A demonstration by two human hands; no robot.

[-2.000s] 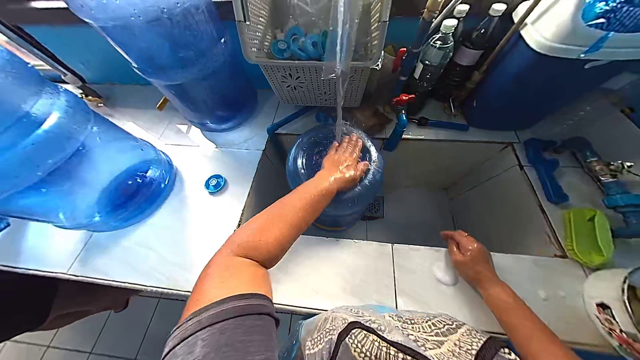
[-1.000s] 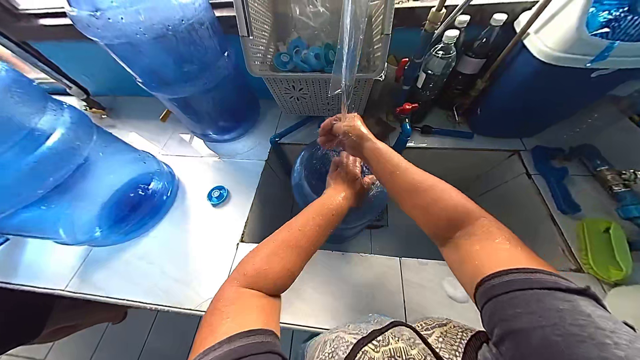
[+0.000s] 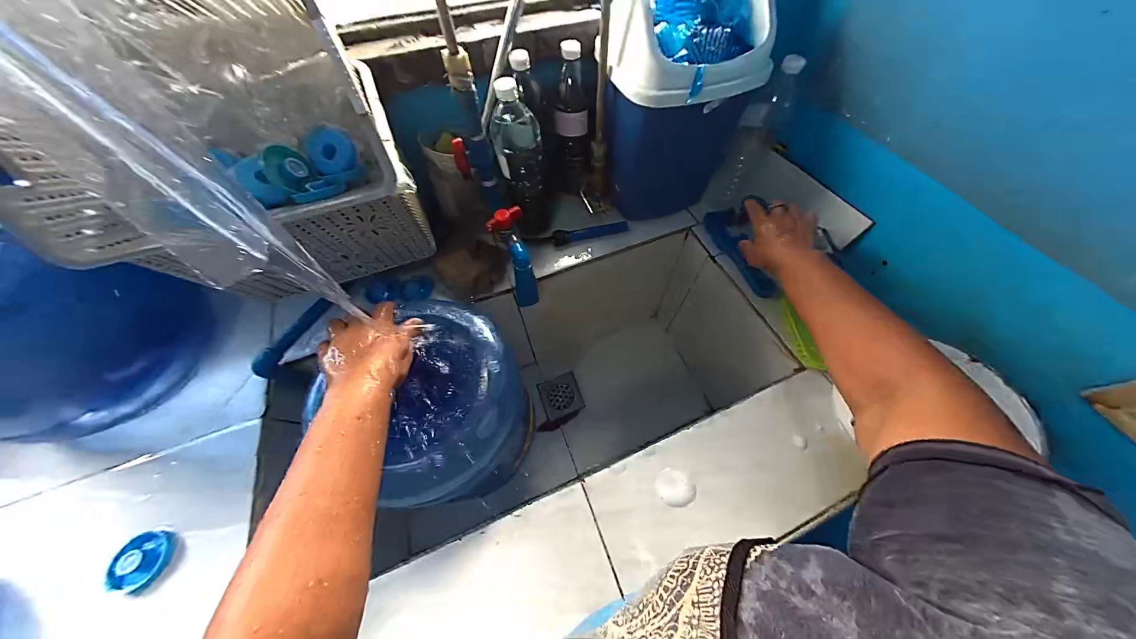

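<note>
A blue plastic water jug (image 3: 461, 417) stands in the left part of the tiled sink. My left hand (image 3: 364, 351) lies on its wet top, gripping the lower end of a clear plastic sleeve (image 3: 257, 240) or touching it; which is unclear. Over at the right, my right hand (image 3: 781, 232) reaches to the blue valve fitting (image 3: 741, 253) behind the sink's right corner; the fingers partly cover it, and whether they grip it cannot be told. A blue round cap (image 3: 142, 561) lies on the left counter.
A blue tap with a red handle (image 3: 524, 275) overhangs the sink. Behind stand a basket of blue caps (image 3: 373, 222), glass bottles (image 3: 519, 142) and a blue-and-white bin (image 3: 657, 160). A green plastic dish (image 3: 801, 337) is under my right arm. Another large blue jug (image 3: 89, 337) stands left.
My right hand has left the jug top and moved right to the blue fitting. My left hand remains at the jug's top. The view has turned toward the right.
</note>
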